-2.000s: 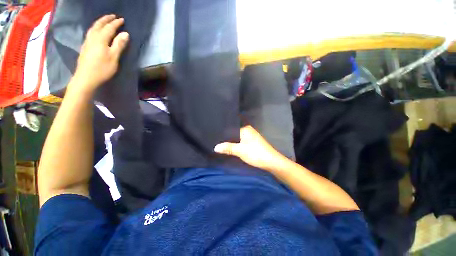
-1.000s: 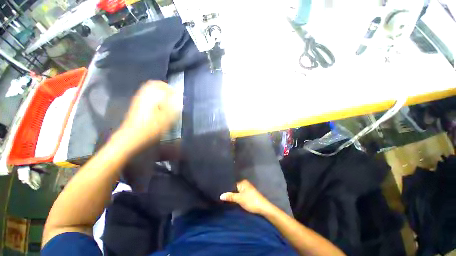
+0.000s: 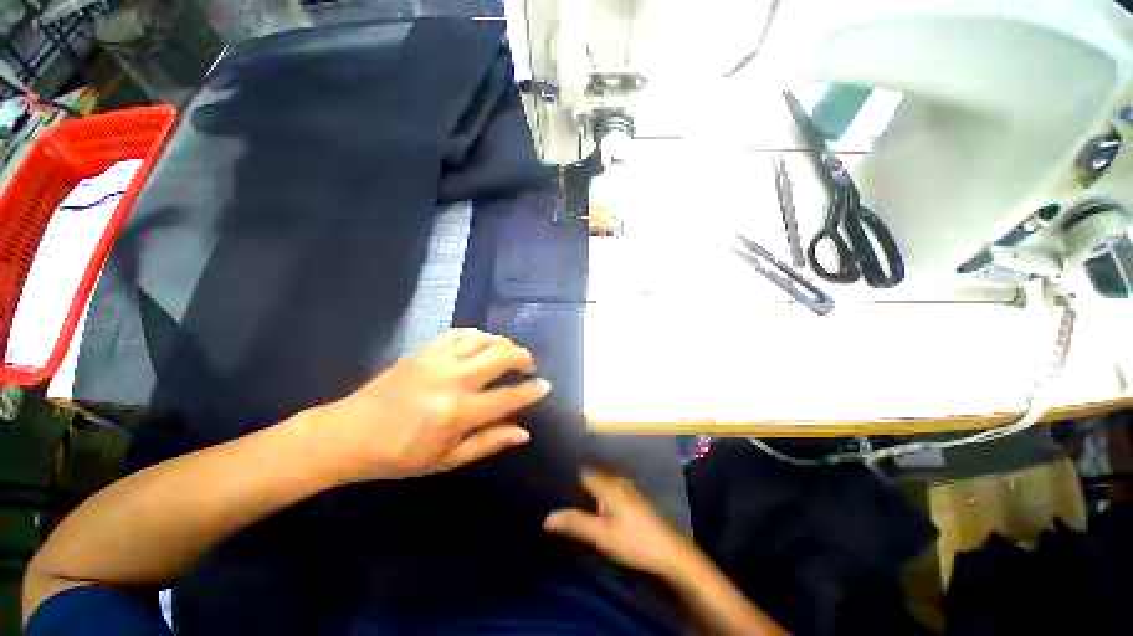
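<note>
A large black cloth (image 3: pixel 298 236) covers the left of the table and hangs over its front edge. A narrower dark strip of it (image 3: pixel 534 267) runs up to the presser foot (image 3: pixel 565 193) of the sewing machine. My left hand (image 3: pixel 466 404) lies on the cloth near the table's front edge, fingers pointing right; whether it grips cloth is unclear. My right hand (image 3: pixel 609 522) is below the table edge, slightly blurred, with thumb and fingers at the hanging cloth's right border. Its grip on the cloth is partly hidden.
Thread snips (image 3: pixel 785 275), a narrow tool (image 3: pixel 788 209) and black shears (image 3: pixel 851 224) lie on the white table (image 3: pixel 696 360), right of the foot. A red basket (image 3: pixel 118 128) with white contents stands at the left. Black cloth (image 3: pixel 795 534) hangs or lies below the table.
The view has shifted to show the machine and tools. My left hand has moved right and down to the cloth by the table edge. My right hand stays low at the cloth's right border.
</note>
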